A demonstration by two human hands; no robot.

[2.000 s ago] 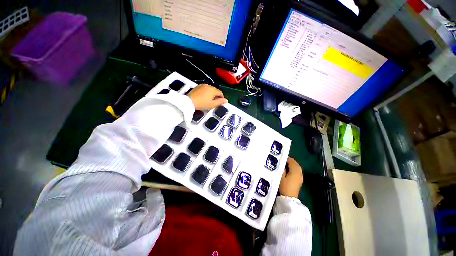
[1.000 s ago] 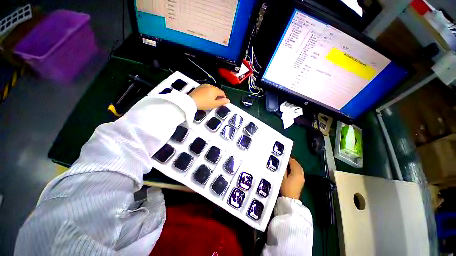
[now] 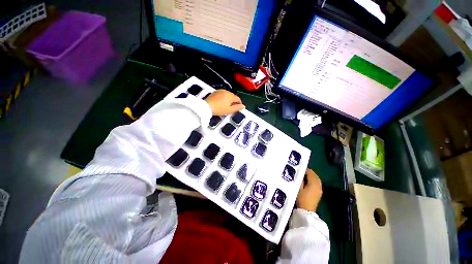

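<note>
A large white foam tray [image 3: 279,147] lies tilted over the front of the green mat, with rows of pockets holding black rounded-square watch bodies [image 3: 215,180]. Some units on its right part show white-purple glare. My left hand [image 3: 224,102] rests over the tray's upper part, fingers bent; whether it holds a unit is hidden. My left sleeve covers the tray's left part. My right hand [image 3: 309,191] is at the tray's right edge and grips it there, its fingers partly hidden.
The left monitor [image 3: 207,23] and right monitor [image 3: 352,67] stand behind. A red box [image 3: 252,77] and cables sit between them. A yellow-tipped black tool [image 3: 137,105] is left, a tissue [image 3: 309,122], clear box [image 3: 370,154] and wooden board [image 3: 403,221] right. A purple crate [image 3: 75,46] stands on the floor.
The bar on the right monitor has turned from yellow to green. The whole view has shifted slightly, so things appear further right and lower. Both hands keep about the same places on the tray.
</note>
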